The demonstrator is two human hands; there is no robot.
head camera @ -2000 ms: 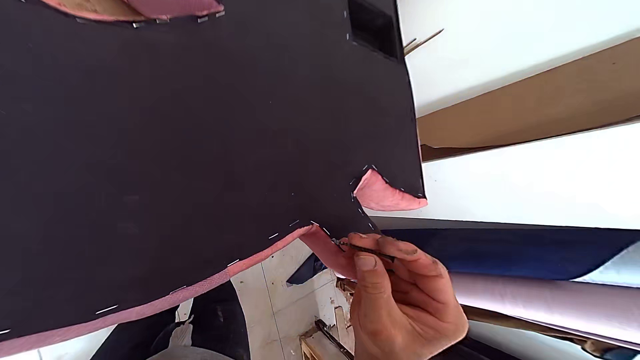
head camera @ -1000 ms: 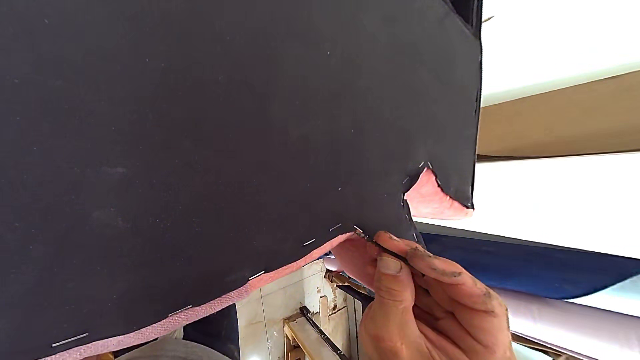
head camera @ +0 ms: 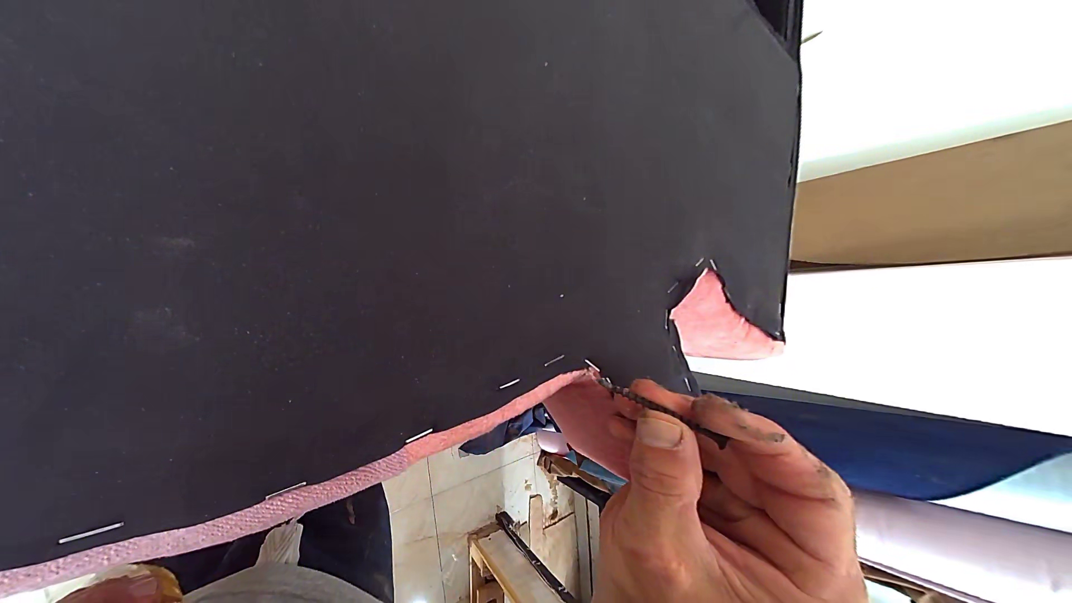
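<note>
A large dark panel [head camera: 377,234] fills most of the view, with light metal staples [head camera: 419,435] along its lower edge. Pink fabric [head camera: 352,481] is wrapped over that edge. A flap of the fabric [head camera: 590,423] hangs by the corner, and another pink piece [head camera: 724,322] shows in the notch at the right. My right hand [head camera: 712,494], smudged with dark dirt, holds a thin dark tool [head camera: 666,410] with a ridged shaft between thumb and fingers. Its tip lies at the fabric edge beside the staples. My left hand is not recognizable in view.
Navy [head camera: 879,444], lilac [head camera: 963,536] and brown [head camera: 930,197] rolls or sheets lie at the right. Below the panel are a tiled floor [head camera: 419,528] and a wooden frame [head camera: 515,565]. A reddish-brown shape at the bottom left is unclear.
The view has come closer to the panel. My right hand still holds the thin tool near the same corner; its tip now lies closer to the corner of the pink edge than two seconds ago.
</note>
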